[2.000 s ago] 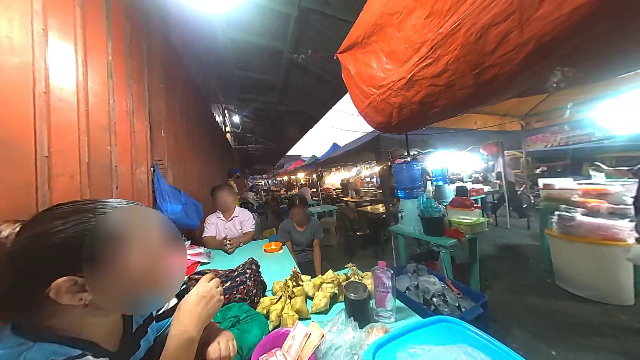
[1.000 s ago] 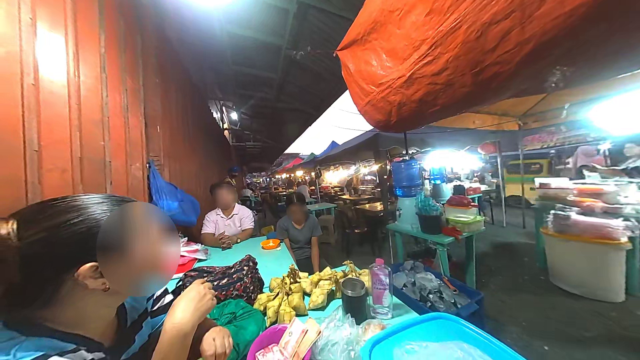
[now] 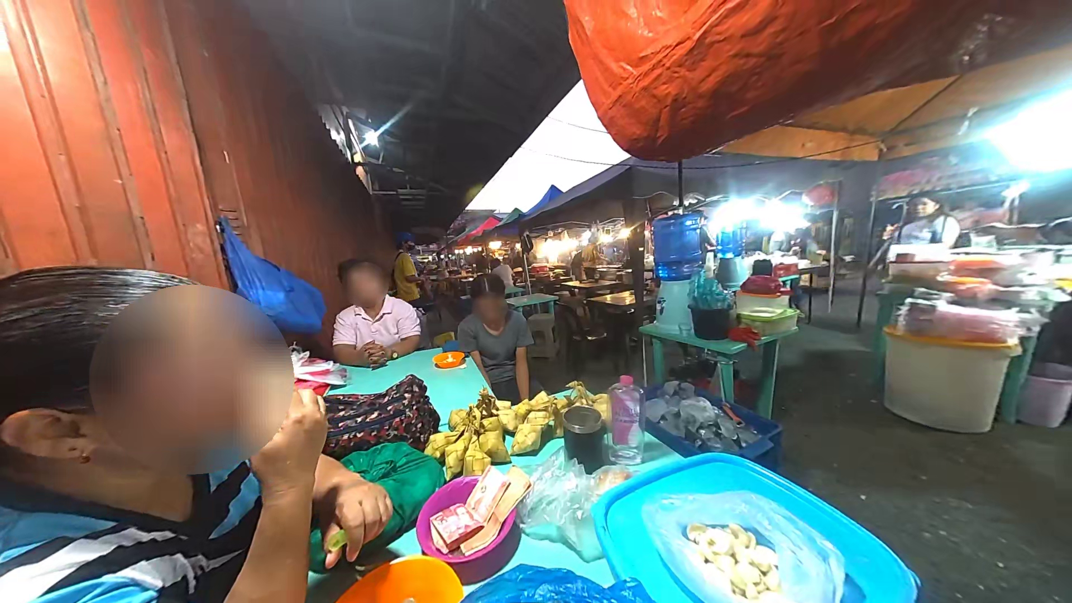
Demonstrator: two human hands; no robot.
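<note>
Neither my left hand nor my right hand shows in the view. Nearest to me, a blue plastic tub [image 3: 871, 544] holds a clear bag of pale, rounded food pieces [image 3: 733, 557]. Left of it lie crumpled clear plastic bags [image 3: 557, 502] and a magenta bowl [image 3: 431, 502] with banknotes [image 3: 481, 511] in it. At the bottom edge are an orange bowl [image 3: 402, 582] and a blue plastic bag [image 3: 553, 586]. Woven leaf pouches [image 3: 477, 440] are heaped behind, beside a dark lidded jar [image 3: 584, 440] and a pink-capped bottle [image 3: 626, 419].
A person [image 3: 167, 502] sits close at left, one hand near the face, the other holding something small and green. Two people [image 3: 375, 327] [image 3: 494, 335] sit at the turquoise table's far end [image 3: 394, 377]. A blue crate of bagged items [image 3: 766, 448] and a stand with water jug [image 3: 678, 247] are right.
The view has tilted downward, showing the orange bowl, the blue bag and the food in the tub. The near person's raised hand has moved closer to the face.
</note>
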